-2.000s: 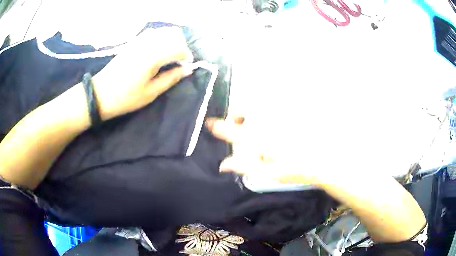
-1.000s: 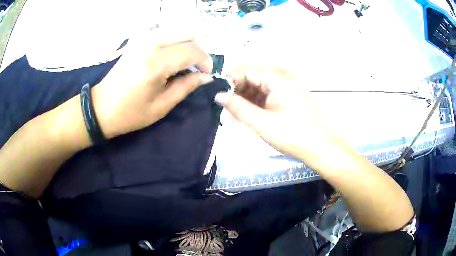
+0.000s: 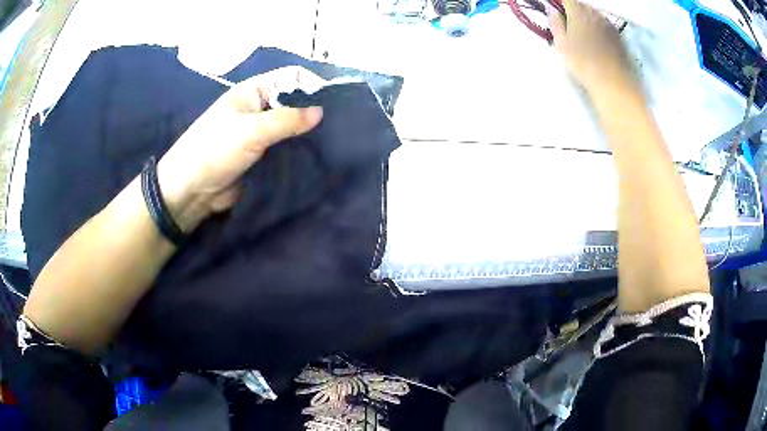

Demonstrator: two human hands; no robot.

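A large dark garment panel [image 3: 277,219] lies over the left part of the white table and down over my lap. My left hand [image 3: 261,118] pinches its upper edge between thumb and fingers, near a pale strip along that edge. A corner of the cloth hangs to the right of my fingers. My right hand [image 3: 589,38] is at the top right, blurred, at the red handles of the scissors [image 3: 531,18]. The fingertips overlap the handles, and I cannot tell whether they are closed on them. The blades are not clearly visible.
A printed ruler tape [image 3: 505,268] runs along the white table's [image 3: 496,194] front edge. Small metal machine parts [image 3: 454,10] are at the top centre. A dark panel with a blue edge [image 3: 732,55] is at the upper right. A blue crate [image 3: 139,394] shows at lower left, pale scraps [image 3: 542,383] at lower right.
My right hand has left the cloth and moved up and right to the red handles. My left hand still holds the cloth edge, now lower and further left, and the panel lies more spread out.
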